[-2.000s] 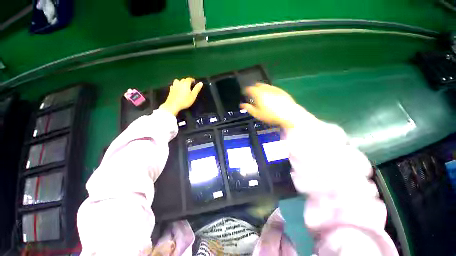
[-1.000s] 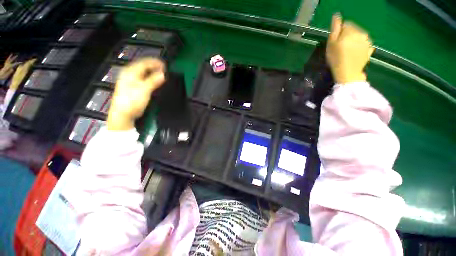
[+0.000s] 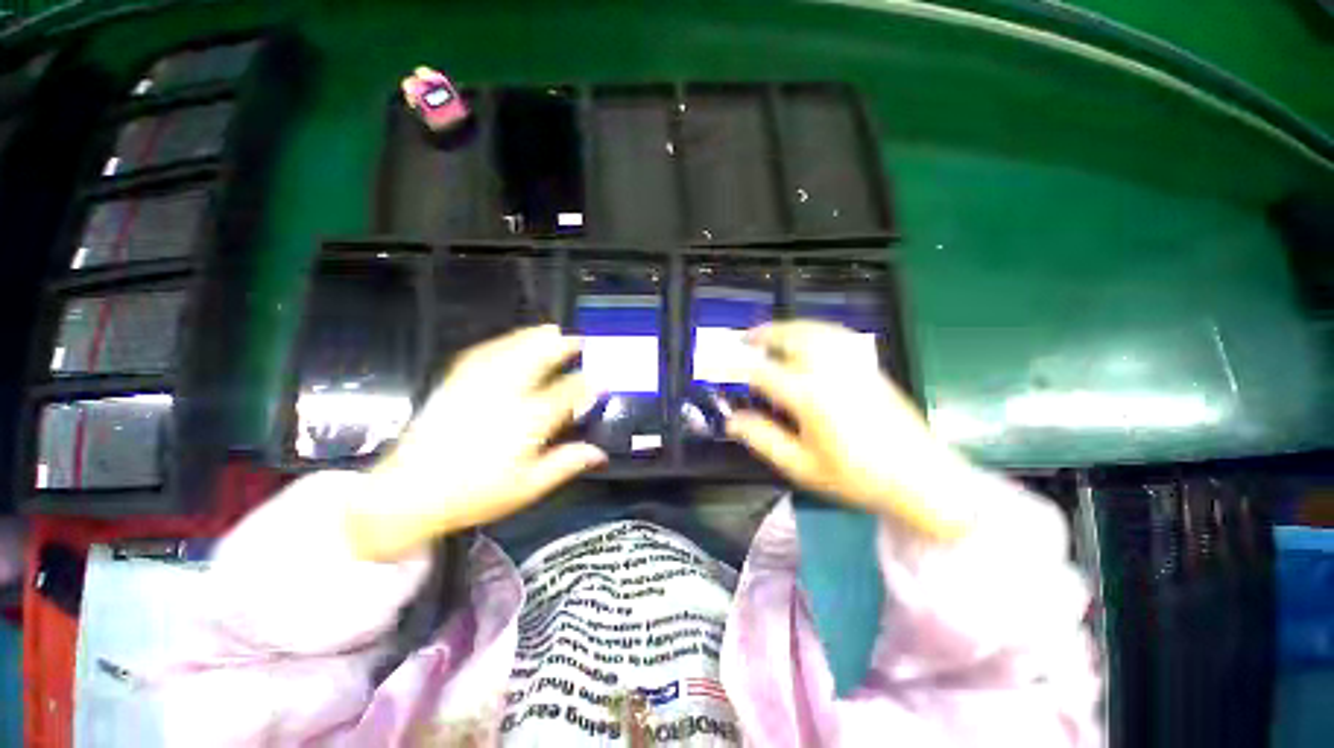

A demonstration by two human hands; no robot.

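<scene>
The near phone tray (image 3: 679, 365) lies right before me. A phone with a dark screen (image 3: 356, 344) lies in its left end slot. Lit blue and white phones show in the third slot (image 3: 620, 351) and the fourth slot (image 3: 723, 345); a lit phone in the right end slot is partly hidden. My left hand (image 3: 490, 431) is over the second and third slots, fingers apart. My right hand (image 3: 837, 417) is over the fourth and fifth slots, fingers apart. The far phone tray (image 3: 635, 161) holds one dark phone (image 3: 540, 158) in its second slot.
A small pink device (image 3: 435, 102) sits in the far tray's left end slot. A black tray of grey-screened phones (image 3: 125, 327) stands at the left. A red bin (image 3: 51, 643) and a white sheet (image 3: 125, 628) are low left. Black racks (image 3: 1182, 585) are at lower right.
Both hands have come down from raised positions to the near tray. The dark object by my left hand has left it; a dark phone shows in the left end slot. The view has swung right.
</scene>
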